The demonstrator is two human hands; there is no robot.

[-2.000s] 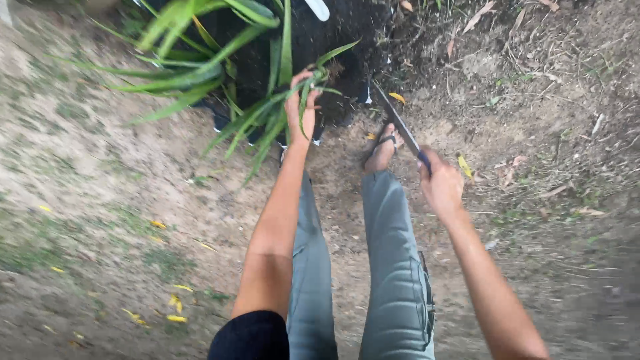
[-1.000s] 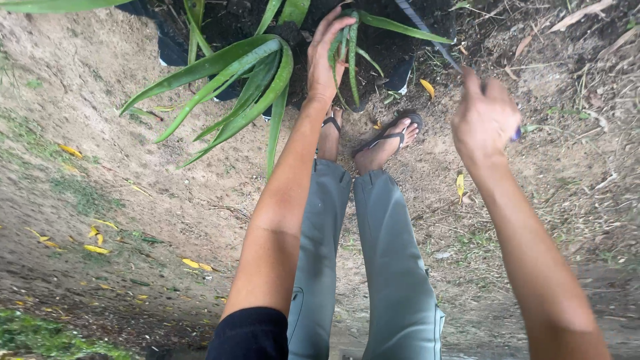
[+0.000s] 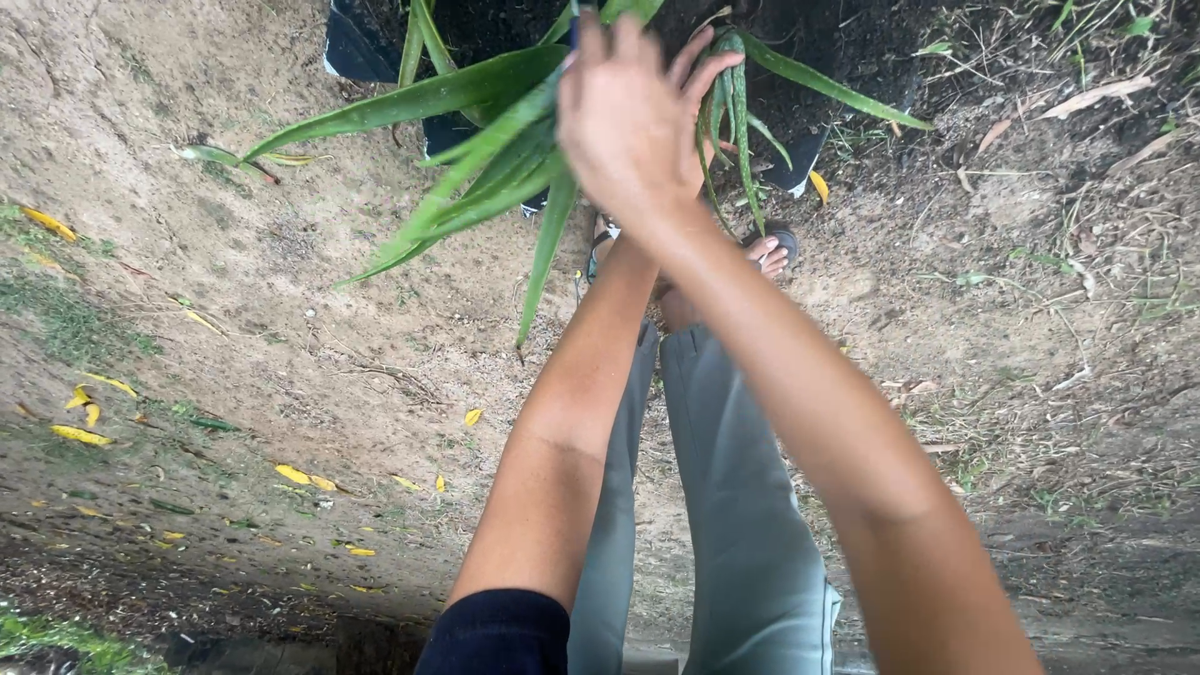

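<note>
My left hand [image 3: 705, 89] is closed around a small aloe plant [image 3: 738, 103], whose thin leaves hang over its fingers. Crossing over my left wrist, my right hand [image 3: 623, 117] is blurred and grips a knife by its handle [image 3: 576, 28]; only a bit of the handle shows at the top edge, and the blade is not visible. Right beside that hand, a large aloe plant [image 3: 497, 173] spreads long green leaves to the left and downward. Dark soil lies behind both plants, and their bases are partly hidden by my hands.
Black plastic sheeting [image 3: 361, 42] edges the dark soil at the top. My feet in sandals [image 3: 778, 246] stand just below it. A cut leaf piece [image 3: 220, 155] lies on the bare ground at left. Yellow fallen leaves [image 3: 82, 434] and dry grass [image 3: 1087, 253] are scattered about.
My right hand with the knife has moved from the right side across to the left, over my left wrist to the large aloe. My left hand still holds the small aloe.
</note>
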